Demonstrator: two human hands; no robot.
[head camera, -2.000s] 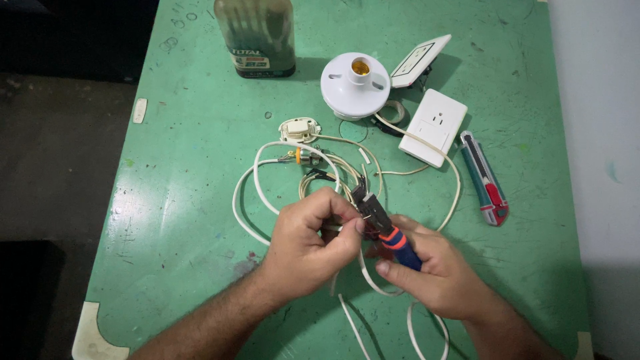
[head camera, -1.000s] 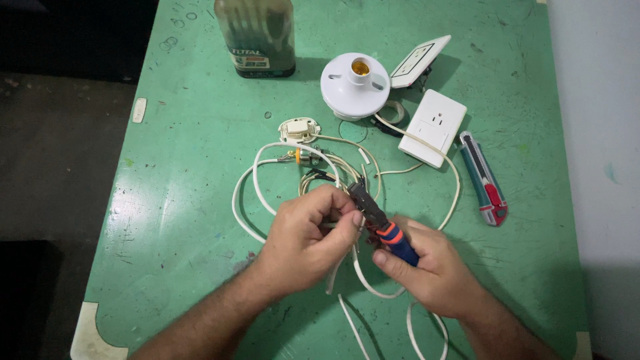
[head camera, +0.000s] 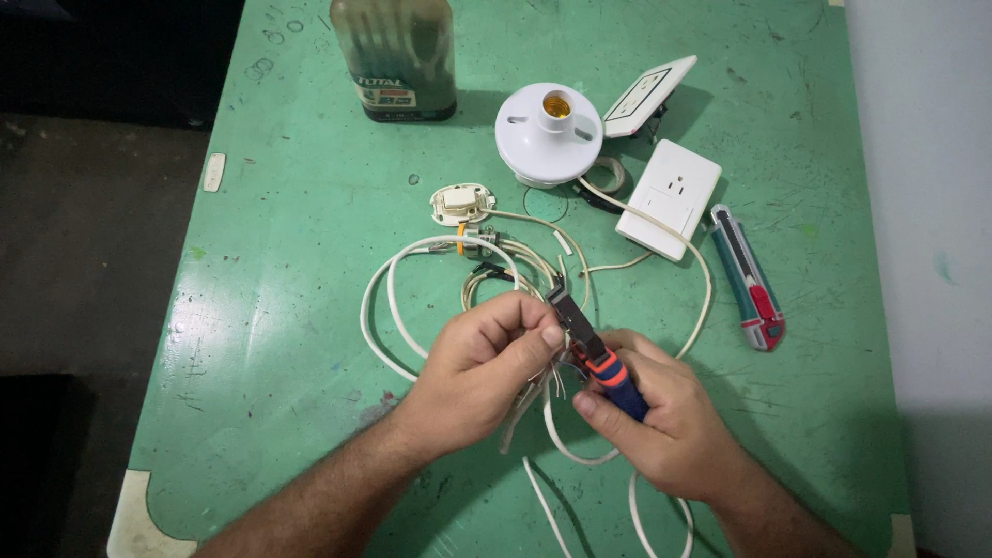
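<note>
My right hand (head camera: 659, 411) grips the blue and orange handles of a wire stripper (head camera: 580, 325), whose dark metal jaws point up and left. Just left of the jaws, my left hand (head camera: 496, 364) pinches thin wires (head camera: 558, 380) between thumb and forefinger; the tips partly hide them. Loops of white cable (head camera: 395, 302) run behind and below both hands. Beyond them lie a beige switch (head camera: 460, 203), a metal connector with an orange ring (head camera: 474, 240) and coiled beige wires (head camera: 535, 260).
A white lamp holder (head camera: 546, 143), a tilted outlet plate (head camera: 649, 97), a tape roll (head camera: 612, 174) and a white outlet plate (head camera: 674, 198) lie at the back. A utility knife (head camera: 748, 279) is on the right. A plastic bottle (head camera: 399, 66) stands at the back left of the green table (head camera: 271, 310).
The wire stripper's jaws have tilted further up and left than two seconds ago, staying close to my left fingertips. The things lying around the hands have not moved.
</note>
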